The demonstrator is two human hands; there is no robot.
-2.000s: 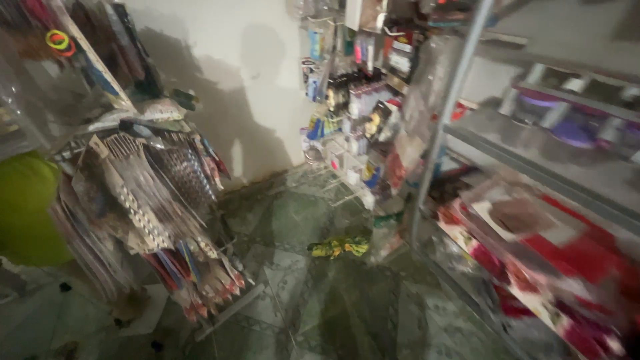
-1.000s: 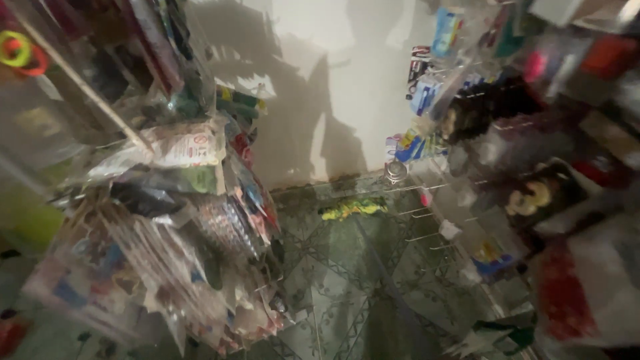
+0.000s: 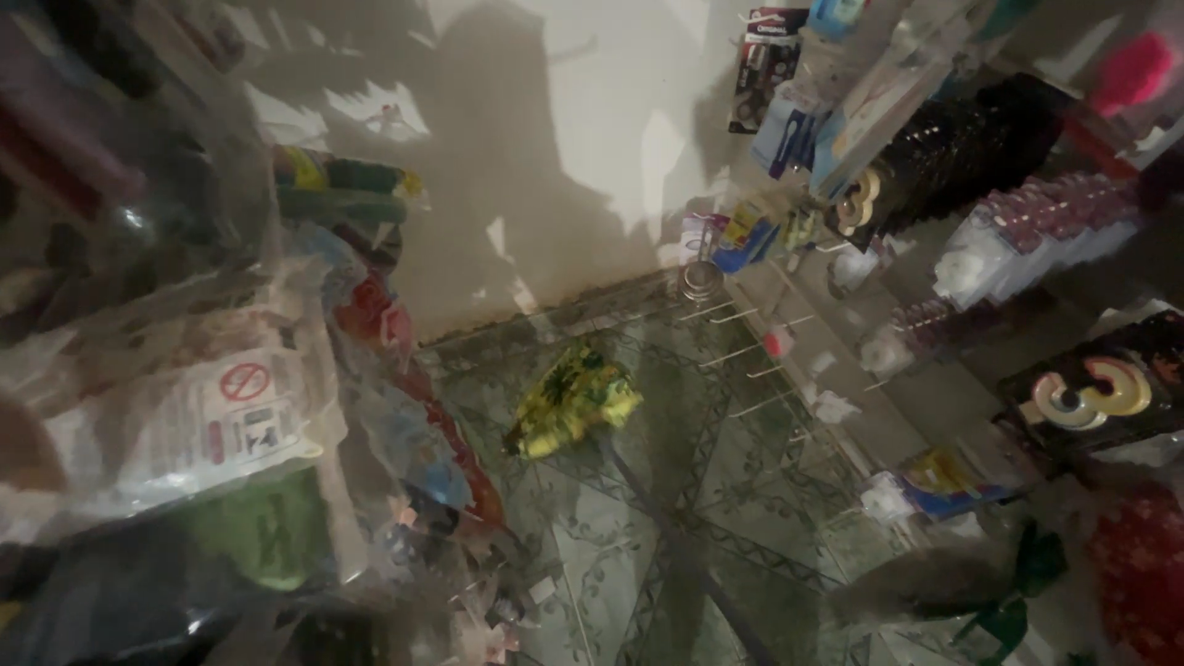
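Neither of my hands is in view. On the patterned green tile floor [image 3: 592, 573] lies the yellow-and-green head [image 3: 578, 402] of what looks like a broom or mop, near the foot of the pale wall. From it a dark, blurred handle [image 3: 680, 541] slants down and to the right, leaving the view at the bottom edge. Whatever holds the far end of the handle is hidden. Shadows fall on the wall [image 3: 610, 111] above the head.
Plastic-wrapped goods [image 3: 231, 416] hang close on the left. To the right, a wire rack with bare hooks [image 3: 768, 407] carries hanging packets [image 3: 740, 240], boxed number-shaped candles [image 3: 1091, 393] and pink-and-white packages [image 3: 1036, 231]. A green plastic bow or leaf [image 3: 999, 629] shows at lower right.
The view has moved in closer to the wall corner. The yellow-green head, flat and narrow along the wall's foot a second ago, now shows wider and tilted.
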